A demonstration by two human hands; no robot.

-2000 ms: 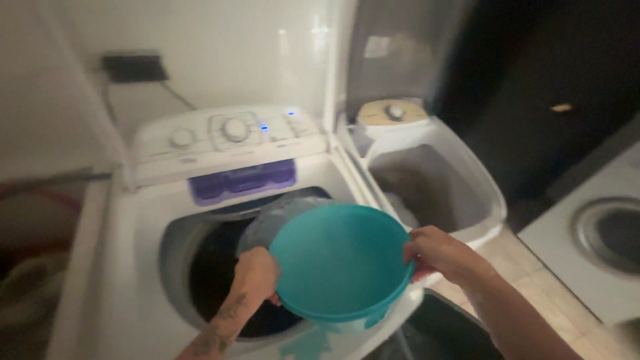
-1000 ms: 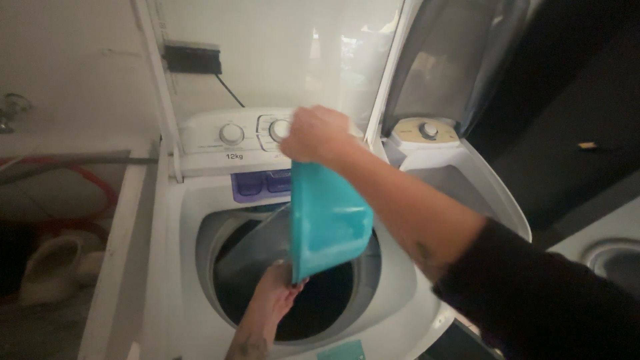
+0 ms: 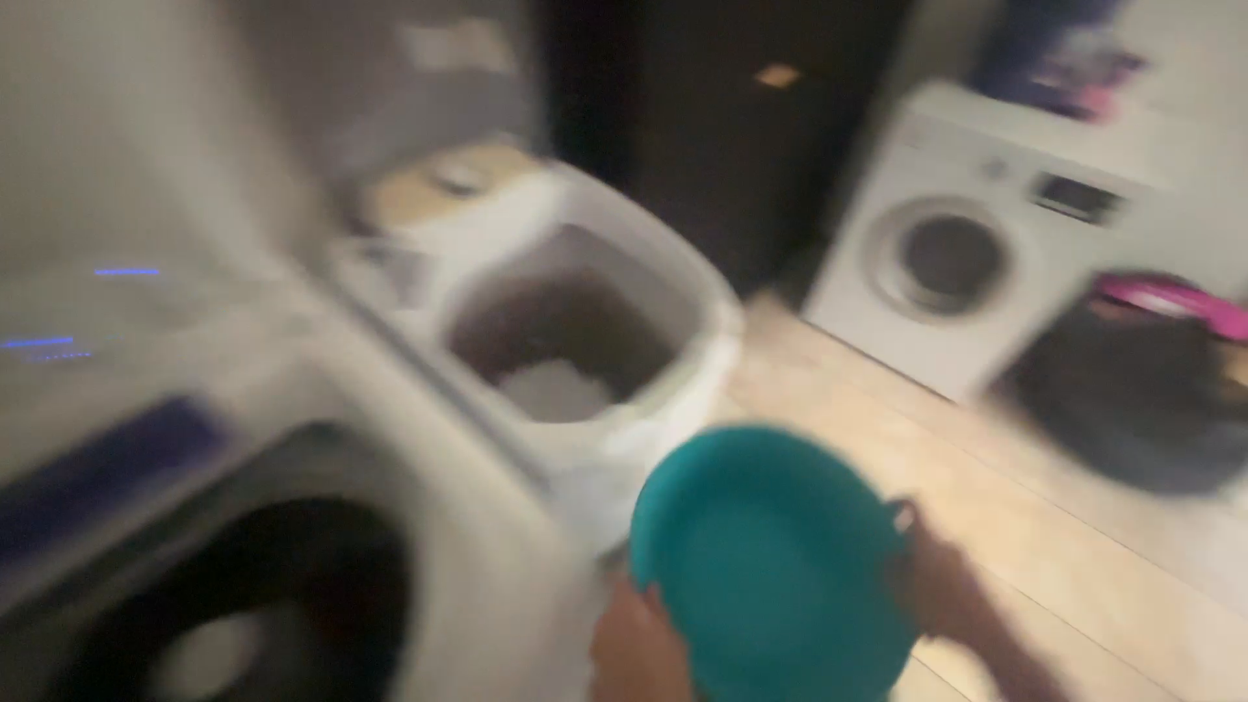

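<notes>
A teal plastic basin (image 3: 780, 575) is held between my two hands at the lower middle of the blurred head view, its open side facing up. My left hand (image 3: 639, 634) grips the rim on the left. On the right side, my right hand (image 3: 926, 565) holds the opposite rim. The basin is in front of a smaller white tub washer (image 3: 721, 361) with its lid raised; dark liquid and something white show inside. To the left stands the top-loading washing machine (image 3: 478, 546), its drum opening dark with a pale round part inside.
A front-loading washing machine (image 3: 877, 283) stands at the back right on the tiled floor (image 3: 994, 497). Beside it is a dark basket or bag (image 3: 1121, 400) with a pink item (image 3: 1170, 297) on top. A dark panel (image 3: 702, 146) rises behind the small washer.
The basin was tipped on its side over the top-loader's drum one second ago; now it is upright and off to the right, near the small washer. The view has swung right.
</notes>
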